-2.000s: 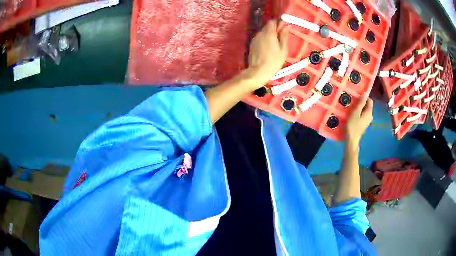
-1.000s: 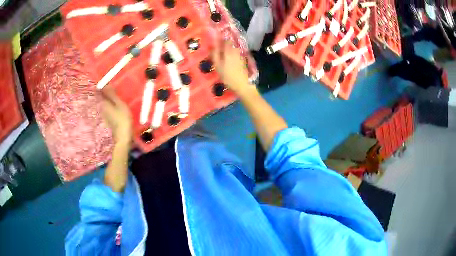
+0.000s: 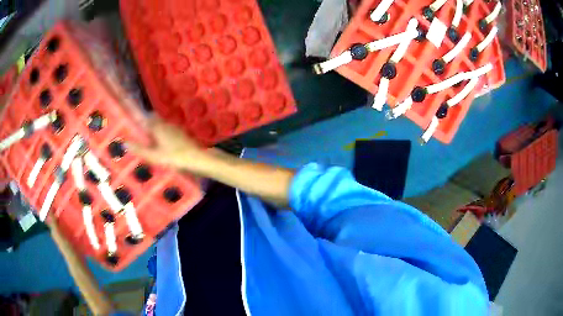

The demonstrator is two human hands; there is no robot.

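Note:
A red-orange watch tray (image 3: pixel 151 203) is tilted at the left, with black round watch heads and white straps lying across its pockets. My left hand (image 3: pixel 57 229) holds its lower left edge; the fingers are mostly hidden by the tray. My right hand (image 3: pixel 162 145), blurred, is on its right edge, fingers over the rim. A red tray with round hollows (image 3: pixel 207 60) lies on the dark green bench beside it, bare of watches. Another tray (image 3: pixel 454 126) of white-strapped watches lies at the upper right, with a small white label (image 3: pixel 436 32) on it.
A crumpled whitish piece (image 3: pixel 327 29) lies left of the right-hand tray. A further tray (image 3: pixel 529 28) is at the far upper right. On the floor are a dark flat panel (image 3: pixel 383 166), a red crate (image 3: pixel 534 162), cardboard (image 3: pixel 478 176) and another dark panel (image 3: pixel 492 256).
The held tray has moved left and down relative to the view, with both hands. The tray with round hollows now shows at upper centre. The film-covered surface seen before is no longer visible.

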